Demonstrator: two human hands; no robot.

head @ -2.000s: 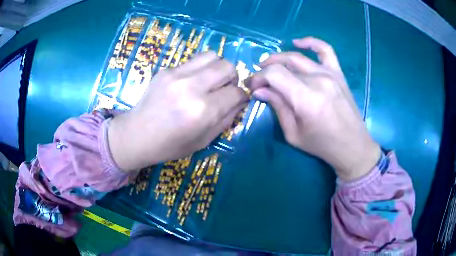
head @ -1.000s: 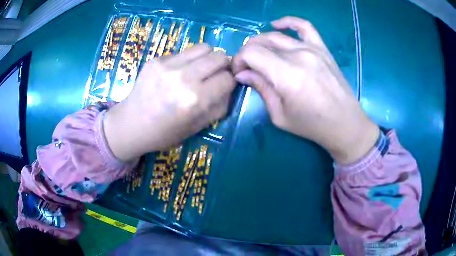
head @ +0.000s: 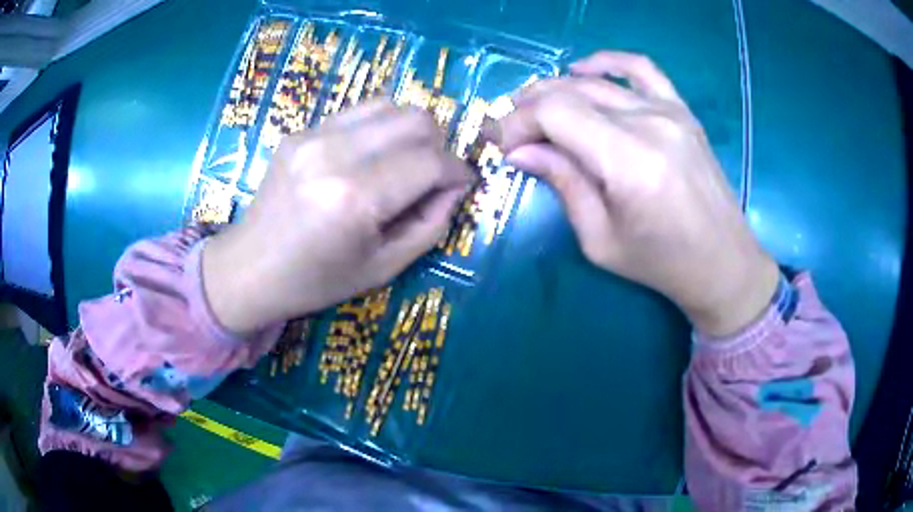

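Observation:
A clear compartmented tray (head: 436,268) lies on the blue-green mat, tilted in view. Its long pockets hold many small gold pins with dark bands (head: 408,350), in rows and loose piles. My left hand (head: 340,215) is over the middle of the tray, thumb and forefinger pinched together. My right hand (head: 626,175) is over the tray's right edge, thumb and forefinger close together. The fingertips of the two hands are a little apart above a pocket of gold pins. Whether either hand holds a pin is too small and blurred to tell.
A black-framed pale panel (head: 32,200) stands at the left edge of the mat. A pale line (head: 745,120) runs across the mat to the right of the tray. Yellow tape (head: 232,436) marks the green floor at lower left. A dark area lies at the far right.
The fingertips of my two hands met before and are now slightly apart, showing more of the pins beneath. The tray first shifted left in view, then back right.

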